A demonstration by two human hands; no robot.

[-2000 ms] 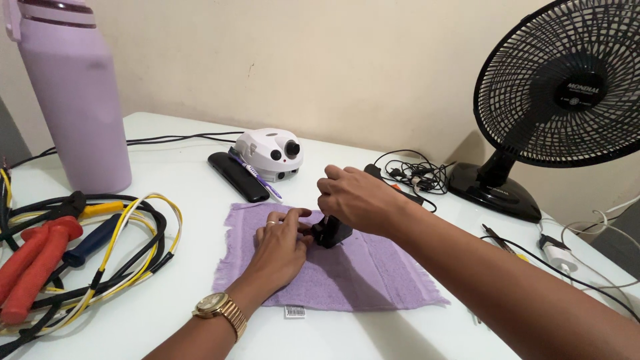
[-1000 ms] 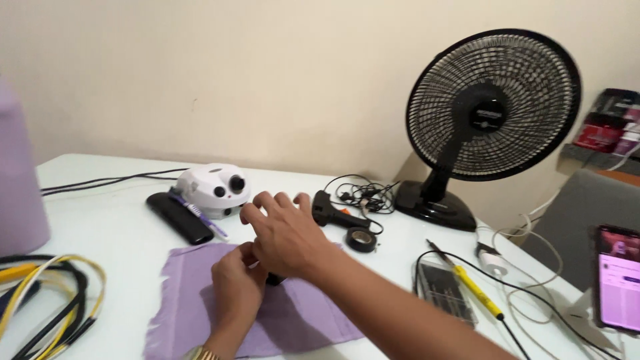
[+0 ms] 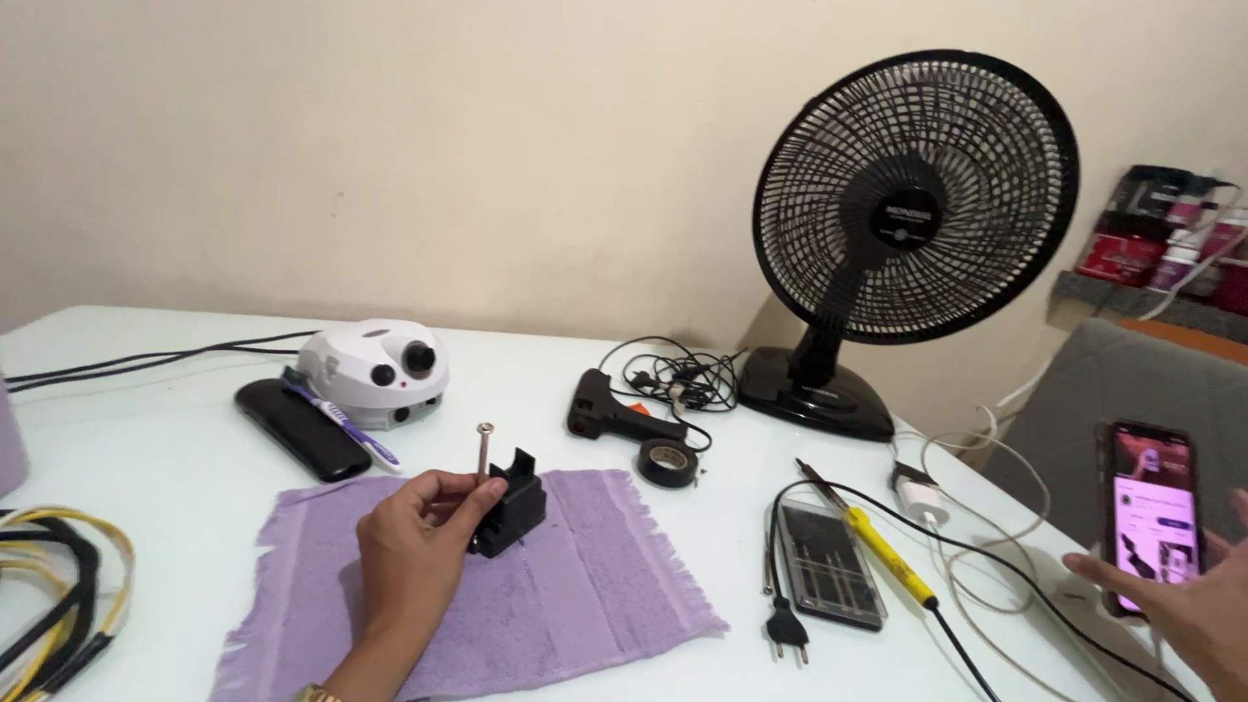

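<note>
My left hand [image 3: 424,546] grips a small black plastic device [image 3: 515,507] and a thin metal rod [image 3: 485,448] standing upright against it, above a fringed purple towel [image 3: 585,595]. At the right edge, my right hand [image 3: 1170,595] has its fingers spread beside a smartphone [image 3: 1155,517] with a lit screen. The phone stands tilted upright; whether the fingers touch it cannot be told. A yellow soldering iron [image 3: 889,556] and a clear-lidded case of small bits [image 3: 832,565] lie between the hands.
Behind the towel are a white control unit [image 3: 375,366], a black case [image 3: 302,429], a toothbrush [image 3: 341,421], a black glue gun [image 3: 619,414] and black tape [image 3: 668,462]. A fan [image 3: 907,214] stands at the back right. Cables [image 3: 58,585] lie at left; a charger [image 3: 919,495] lies at right.
My right hand has left the black device and moved right to beside the phone. My left hand remains over the towel. The view has swung right since the earliest frame.
</note>
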